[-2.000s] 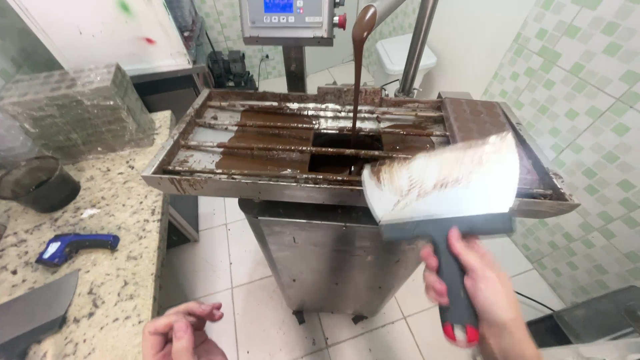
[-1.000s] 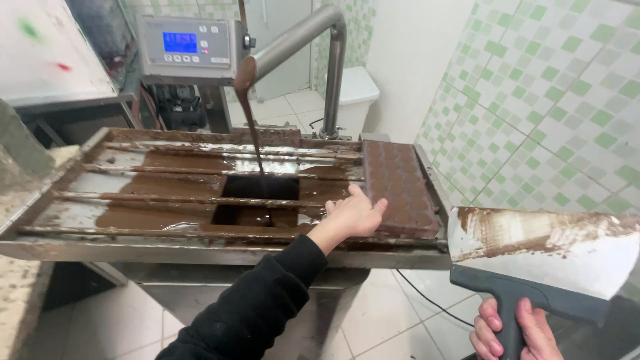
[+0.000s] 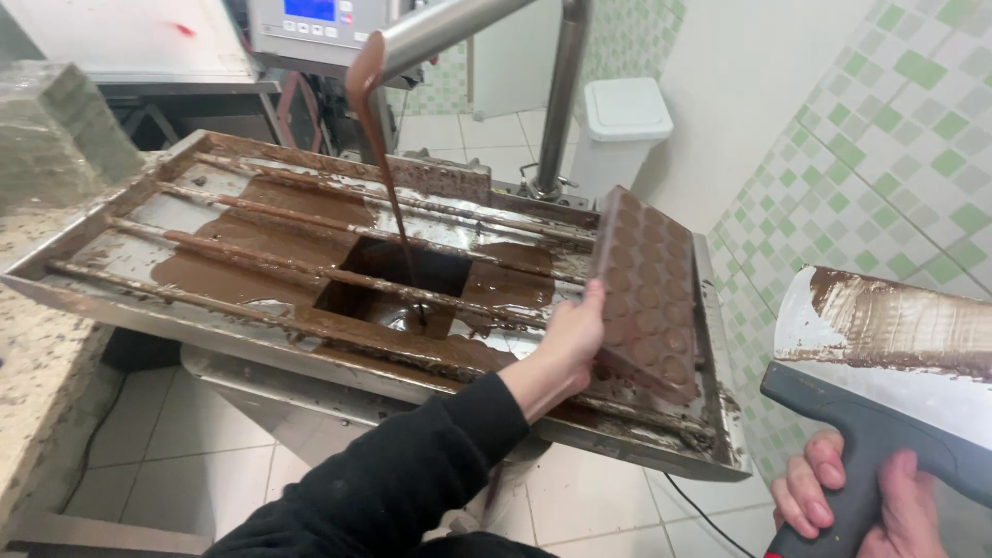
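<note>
My left hand grips the near left edge of a chocolate mold with round cavities, tilted up at the right end of a steel tray. My right hand holds the dark handle of a wide scraper, its metal blade smeared with chocolate, to the right of the tray. From a steel spout a stream of melted chocolate falls into the square opening in the tray, between chocolate-coated rods.
A control panel with a blue display stands behind the tray. At the left, a wrapped stack rests on a granite counter. A lidded white bin is behind, beside a wall, and tiled wall runs along the right.
My left hand has closed on the mold, which lay flat on the tray a second ago and is now tilted up. The view has moved closer to the tray.
</note>
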